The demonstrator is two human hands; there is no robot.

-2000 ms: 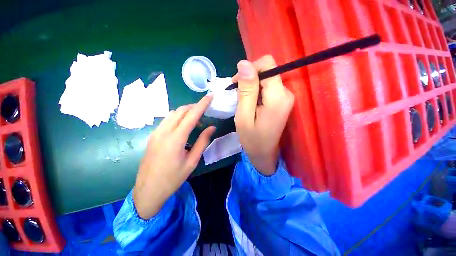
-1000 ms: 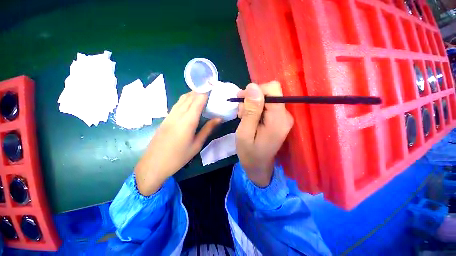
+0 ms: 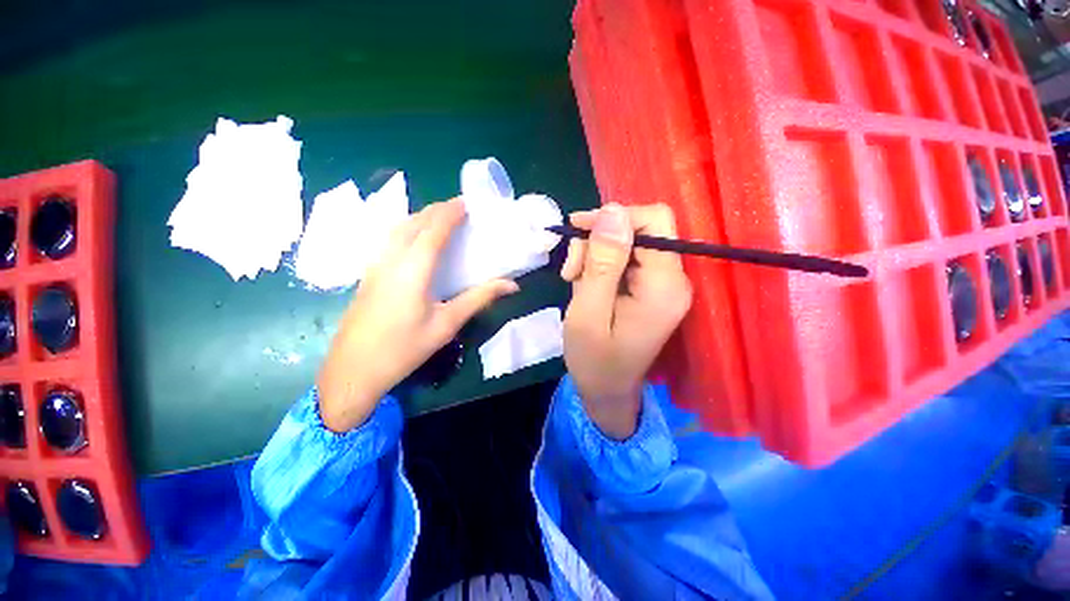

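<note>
My left hand is closed around a white bottle and holds it tilted, its top towards my right hand. The bottle's round flip lid is hinged open. My right hand holds a thin black stick like a pen, its left tip at the bottle's top. Whether the tip touches the bottle is hard to tell. A small white wipe lies on the green table between my hands. A dark round thing shows partly below my left hand.
Two piles of white wipes lie left of the bottle on the green table. A red foam tray with dark round lenses is at the far left. A tall stack of red foam trays stands close on the right.
My left hand has taken hold of the bottle and tilted it to the right. The stick now slopes down to the right. The view has shifted slightly.
</note>
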